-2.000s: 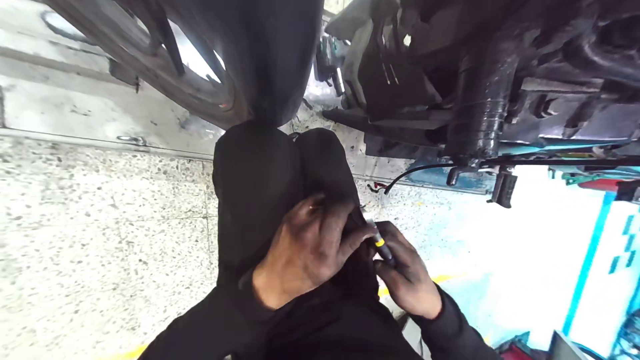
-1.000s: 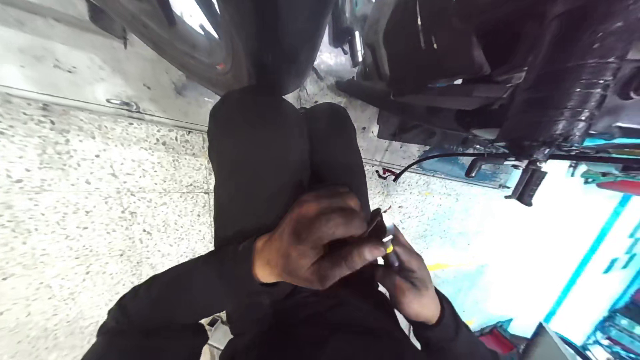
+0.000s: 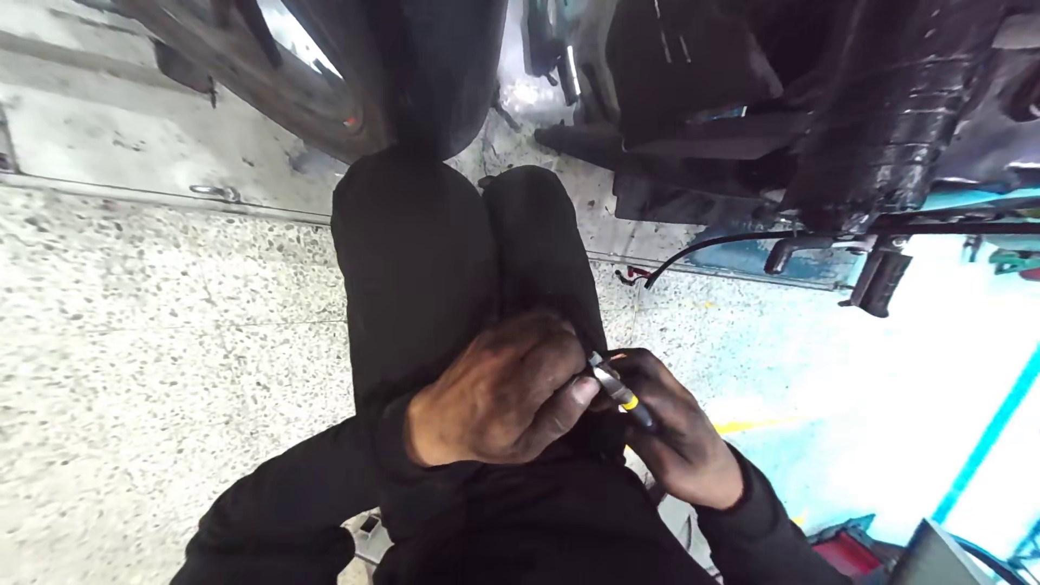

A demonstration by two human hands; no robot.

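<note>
My right hand (image 3: 686, 431) is closed around a small hand tool (image 3: 621, 394) with a metal front, a yellow band and a dark handle; the kind of tool cannot be told. The metal end points up and left, toward the fingertips of my left hand (image 3: 520, 390). The left fingers are curled in above my lap, the thumb beside the metal end. Whatever lies between those fingers is hidden. A small reddish tip shows by the right index finger. Both hands look darkened with grime.
A motorcycle's wheel (image 3: 325, 122) stands ahead at the left, and dark vehicle parts (image 3: 731, 146) hang at the right. A black cable (image 3: 707, 242) ends in bare wires above the speckled floor. A metal ring (image 3: 215, 192) is set in the platform. A red object (image 3: 845, 552) lies lower right.
Both hands stay together over my lap. The tool's metal end, partly covered by the left hand a second ago, shows more now. The view has shifted a little.
</note>
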